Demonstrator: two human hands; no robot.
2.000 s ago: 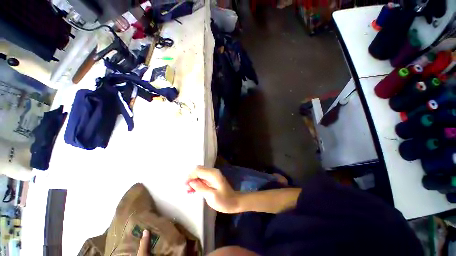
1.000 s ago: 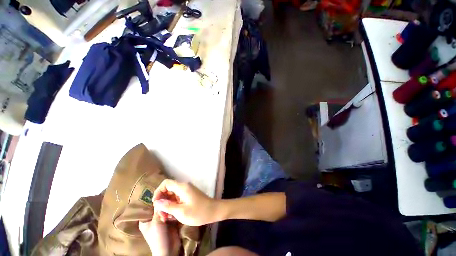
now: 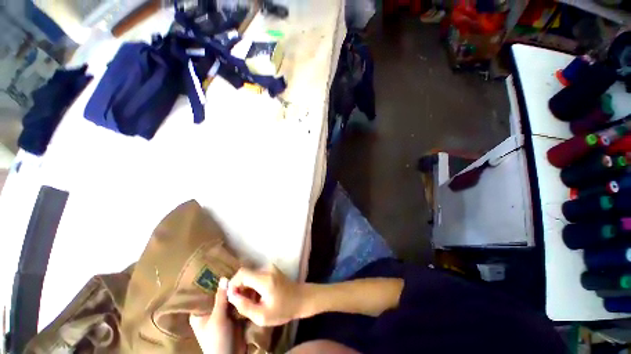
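The tan-brown jacket (image 3: pixel 162 276) lies heaped at the near left end of the white table. The small dark green brand label (image 3: pixel 207 279) with yellowish markings lies on its inside. My left hand (image 3: pixel 216 325) grips the jacket cloth just below the label, with its thumb up at the label's right edge. My right hand (image 3: pixel 261 296) meets the left fingertips beside the label, its fingers pinched together. A needle or thread between the fingertips is too small to make out.
The white worktable (image 3: pixel 228 166) holds navy garment pieces (image 3: pixel 135 90), a dark fabric strip (image 3: pixel 40 242) and dark folded cloth (image 3: pixel 52 110). Thread cones (image 3: pixel 588 235) stand on the white side table (image 3: pixel 546 187) at right.
My right hand came from the table edge down to the label, beside my left hand. My left hand now shows more, holding the cloth. The view has shifted.
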